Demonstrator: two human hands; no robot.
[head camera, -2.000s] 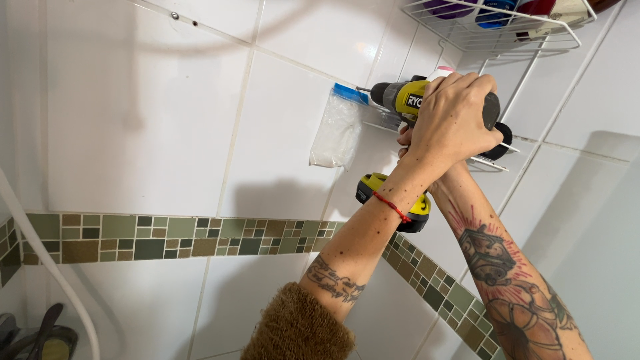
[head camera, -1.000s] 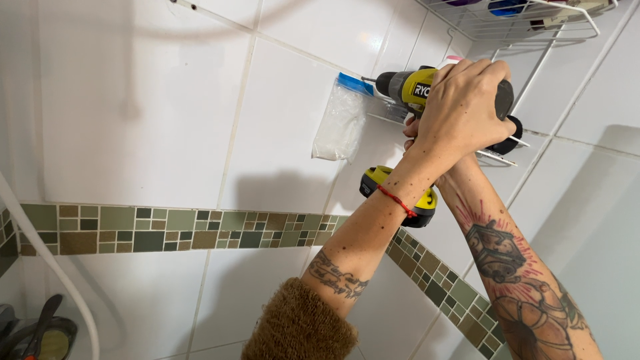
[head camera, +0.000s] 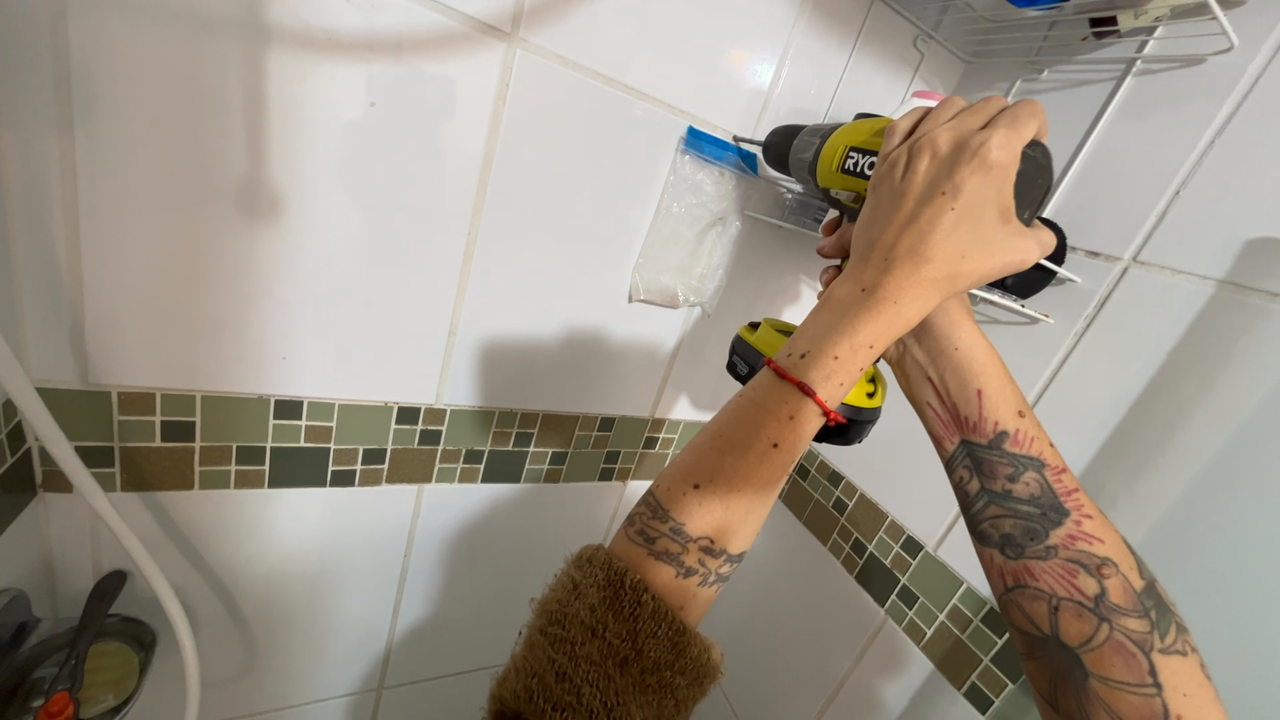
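Observation:
My left hand (head camera: 950, 200) lies over the top of a yellow and black cordless drill (head camera: 840, 160), gripping its body. Below it, my right hand (head camera: 836, 245) is wrapped around the drill's handle, mostly hidden by the left hand and forearm. The drill points left, and its thin bit (head camera: 747, 141) ends by the upper edge of a clear plastic bag (head camera: 688, 230) with a blue strip, which hangs flat on the white wall tile. Whether the bit touches the wall cannot be told. Under the crossed wrists shows the drill's battery (head camera: 850, 425).
A white wire rack (head camera: 1100, 40) with bottles hangs at the upper right; its lower shelf runs behind the drill. A mosaic tile band (head camera: 370, 450) crosses the wall. At left are a white hose (head camera: 110, 520) and a dark dish (head camera: 130, 640) holding a dark-handled utensil.
Both hands still hold the drill in much the same pose, its bit near the top of the bag. The view has shifted slightly.

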